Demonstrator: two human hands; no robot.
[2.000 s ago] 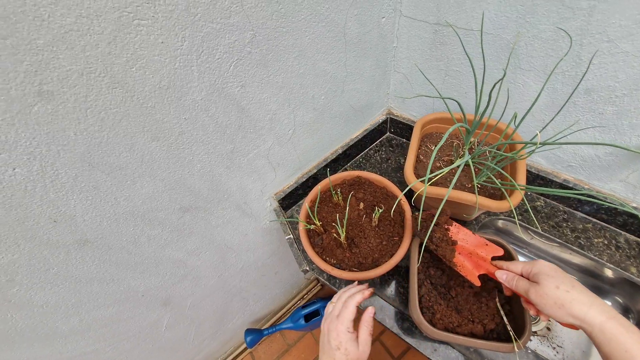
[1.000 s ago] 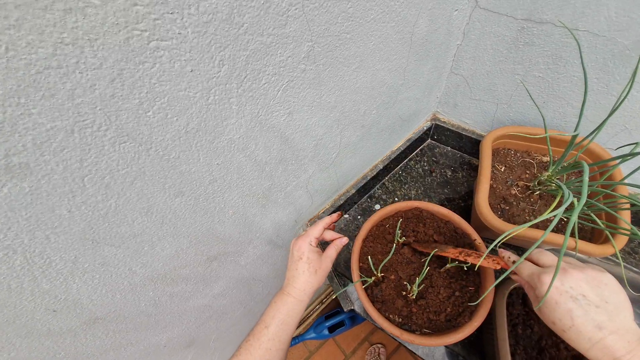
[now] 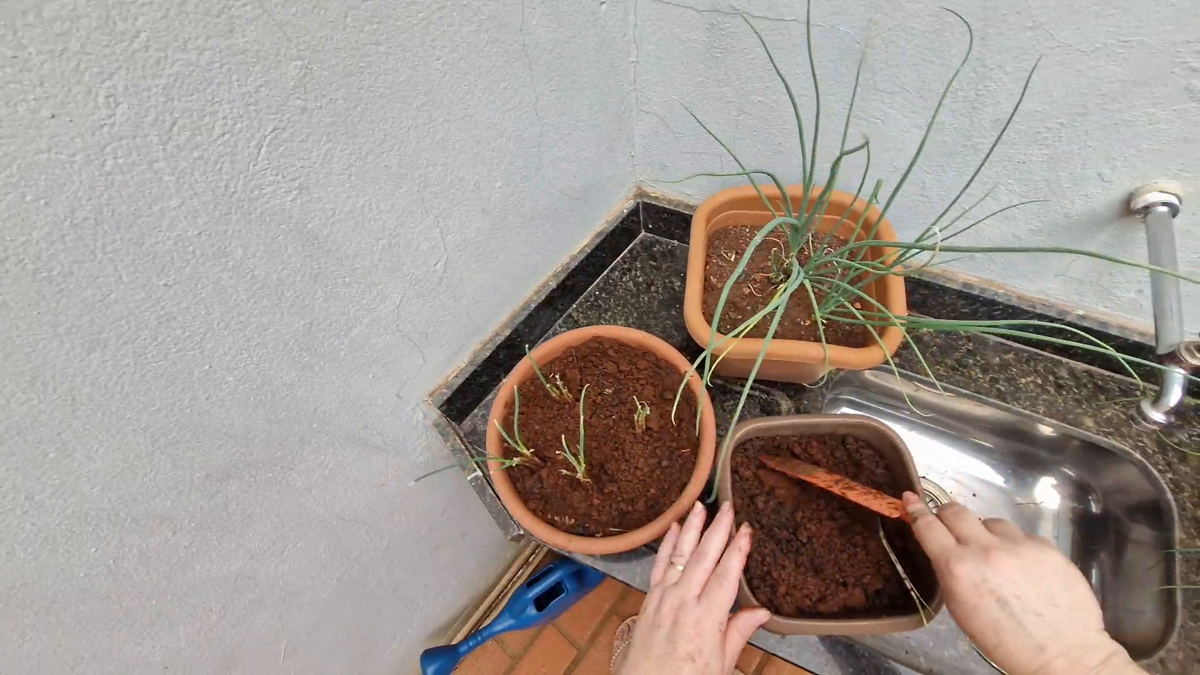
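My right hand (image 3: 1017, 581) grips an orange garden trowel (image 3: 834, 485), its blade lying on the dark soil inside a brown plastic pot (image 3: 820, 427). My left hand (image 3: 694, 591), with a ring on one finger, rests its spread fingers against the near left side of that pot. Left of it stands a round terracotta-coloured pot (image 3: 502, 478) of reddish soil with several short green shoots (image 3: 577, 455). Behind, a squarish orange pot (image 3: 797, 361) holds a long-leaved chive or onion plant (image 3: 802, 267).
The brown pot stands by a stainless steel sink (image 3: 1050, 469), with a metal tap (image 3: 1162, 281) on the right wall. A dark granite counter (image 3: 628, 281) runs along the textured wall. A blue plastic object (image 3: 534, 600) is below, over the tiled floor (image 3: 581, 628).
The trowel has moved from over the round pot back into the brown pot. My left hand has left the round pot's far left side and come to the brown pot.
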